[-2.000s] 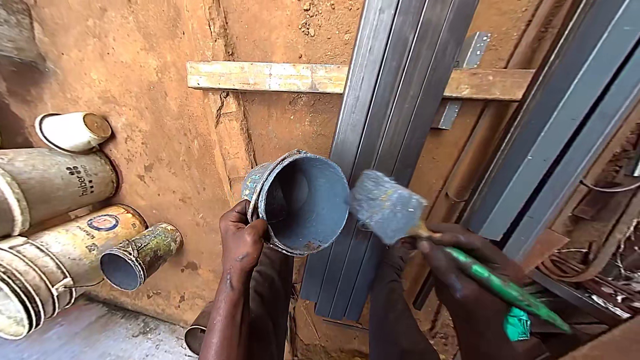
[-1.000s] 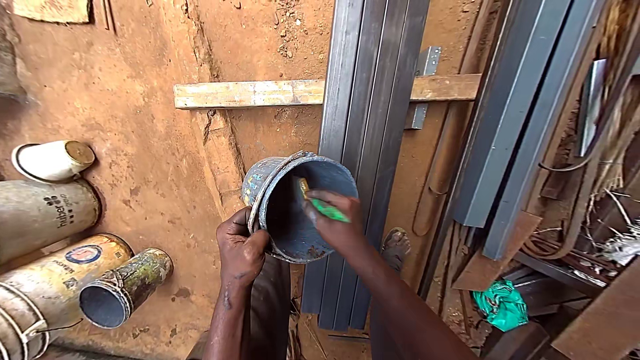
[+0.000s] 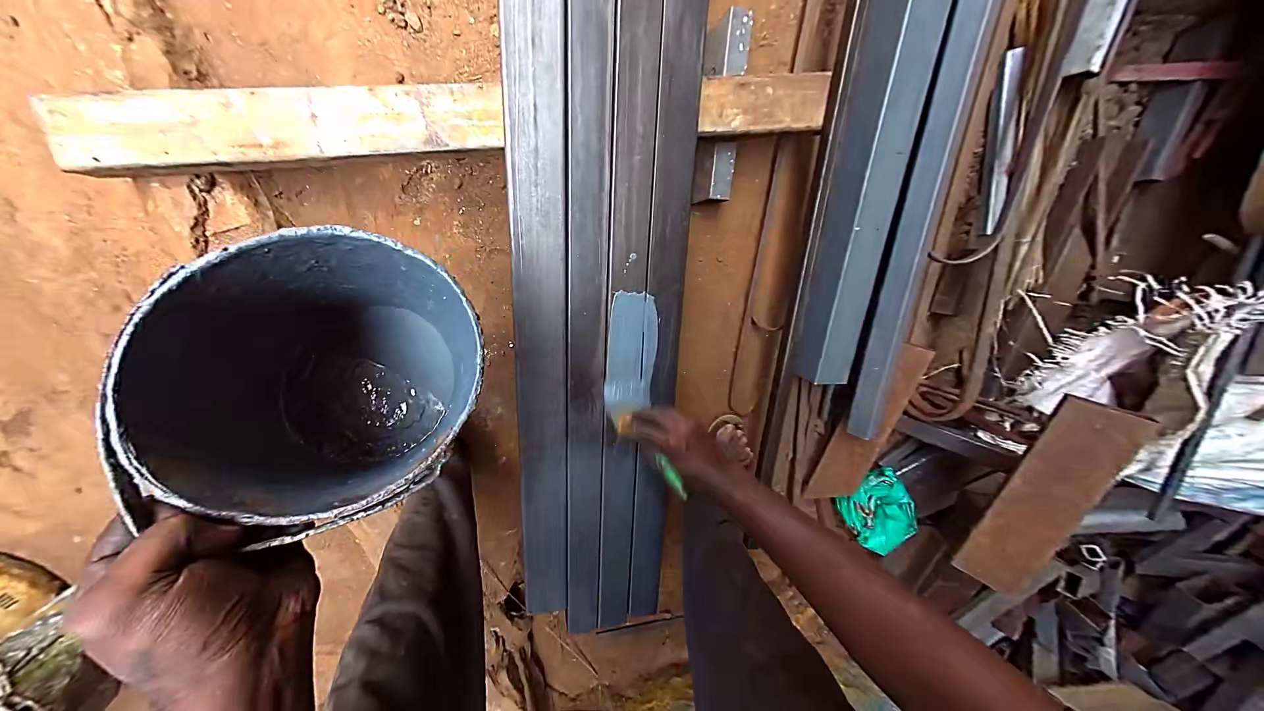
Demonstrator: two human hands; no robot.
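My left hand (image 3: 197, 602) grips the rim and handle side of a paint bucket (image 3: 296, 375), tilted so that dark grey wet paint shows at its bottom. In my right hand (image 3: 681, 449) is a paintbrush with a green handle (image 3: 671, 476); its bristles touch one of several dark metal tubes (image 3: 538, 296) lying side by side. A fresh patch of blue-grey paint (image 3: 632, 346) lies on that tube, just above the brush.
A wooden batten (image 3: 267, 123) passes under the tubes. Grey-painted metal profiles (image 3: 869, 197) lie to the right, near a green plastic bag (image 3: 877, 511), a rusty flat plate (image 3: 1057, 494) and piled metal scrap. My legs straddle the tubes' near end.
My right hand has moved the brush out of the bucket and onto the tubes. A patch of wet paint now shows there. The bucket appears farther left and nearer the camera.
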